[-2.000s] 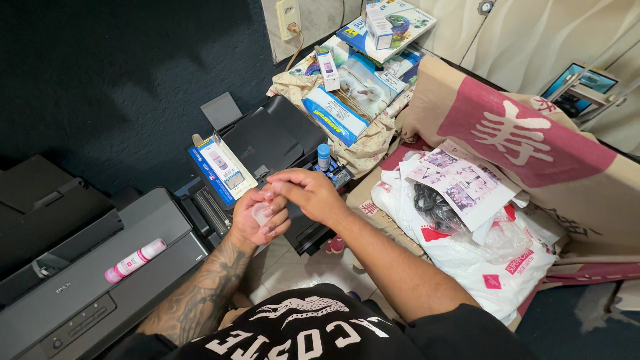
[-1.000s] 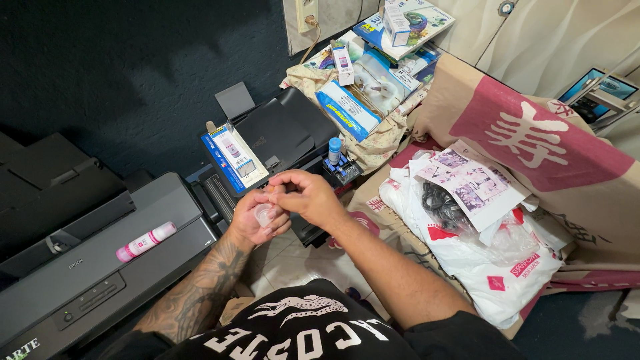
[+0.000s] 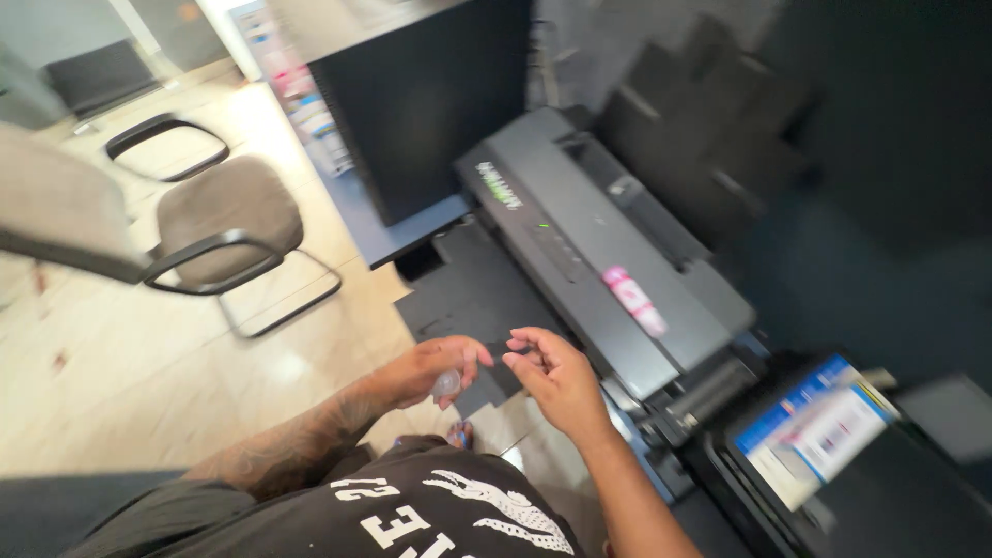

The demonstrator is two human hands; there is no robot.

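Observation:
In the head view my left hand [image 3: 434, 370] holds a small clear plastic cap or cup [image 3: 446, 384] against its curled fingers. My right hand [image 3: 554, 380] is just to the right, thumb and fingers apart, with a narrow gap between the two hands; blur hides whether a tiny thing is at its fingertips. A pink and white bottle [image 3: 634, 301] lies on top of the dark printer [image 3: 589, 232], up and right of my right hand.
A monitor [image 3: 434, 101] stands on a desk [image 3: 418, 231] beyond the printer. Chairs [image 3: 229, 213] are on the tiled floor at left. Flat blue and white boxes [image 3: 821, 426] rest on a second black printer [image 3: 891, 496] at lower right. My feet [image 3: 460, 434] show below.
The view has swung far to the left, onto the desk and chairs. My hands, together before, are now apart; the clear cap stays in my left hand.

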